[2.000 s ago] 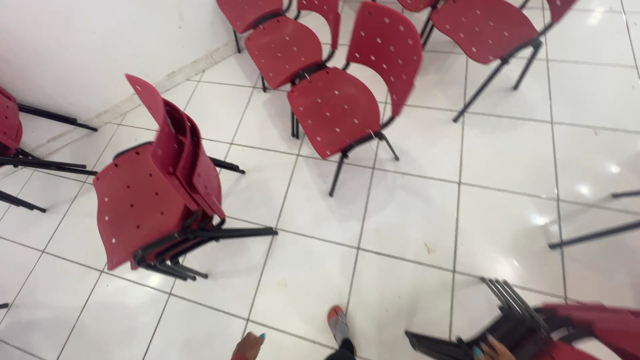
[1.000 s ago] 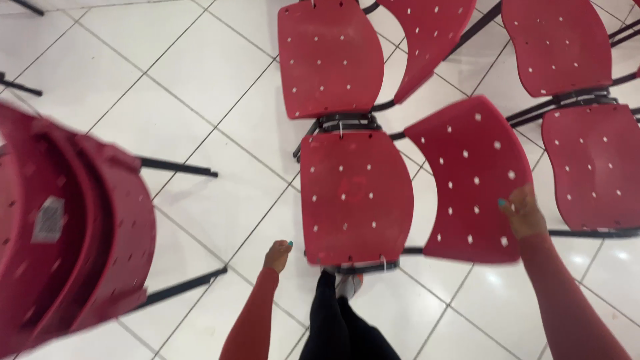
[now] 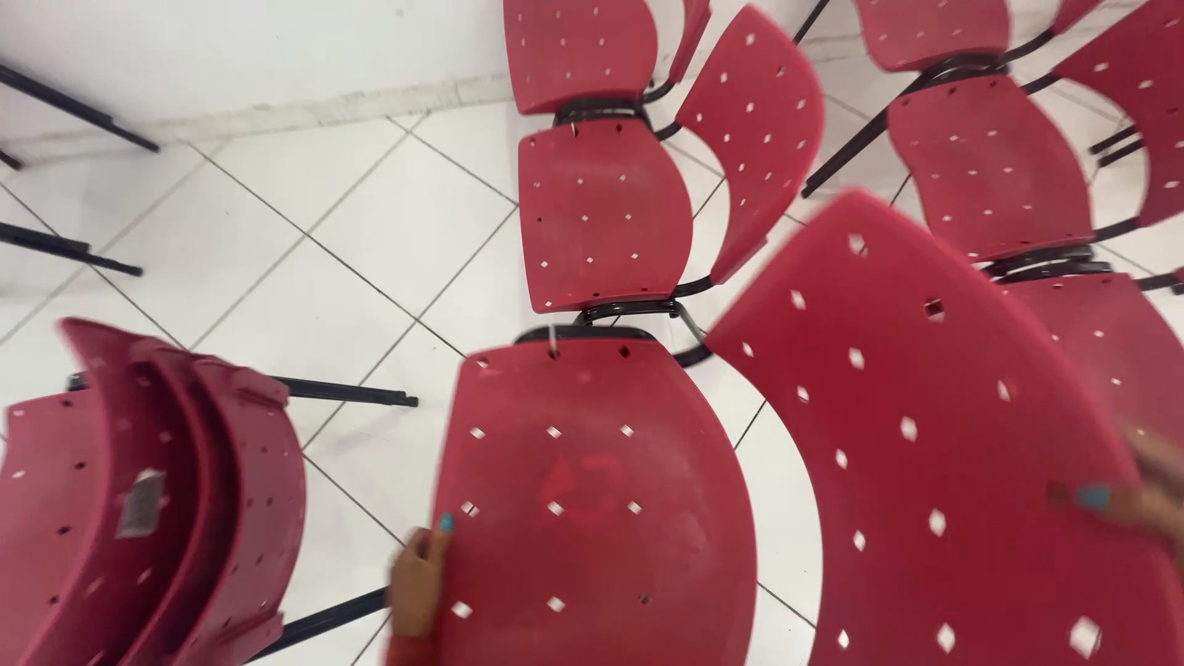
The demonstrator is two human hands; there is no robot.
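The seat of a red perforated plastic chair [image 3: 592,518] fills the lower middle, its backrest [image 3: 888,444] rising at the right. My left hand [image 3: 416,578] grips the seat's left edge, thumb on top and its other fingers mostly out of sight. At the right border my right hand [image 3: 1142,495], blurred and partly cut off, holds the outer edge of the backrest with the thumb on its face. Just beyond stands another red chair [image 3: 606,217], its seat lined up with the held one.
Stacked red chairs [image 3: 222,481] with black metal legs stand at the lower left. More red chairs [image 3: 990,166] form a row at the right. A white wall [image 3: 259,55] runs behind the tiled floor [image 3: 324,240]; black chair legs jut in at the upper left.
My left hand, free beside the seat a second ago, is now on its left edge. My right hand has stayed on the backrest. Two seconds ago it was among stacked chairs at the lower right.
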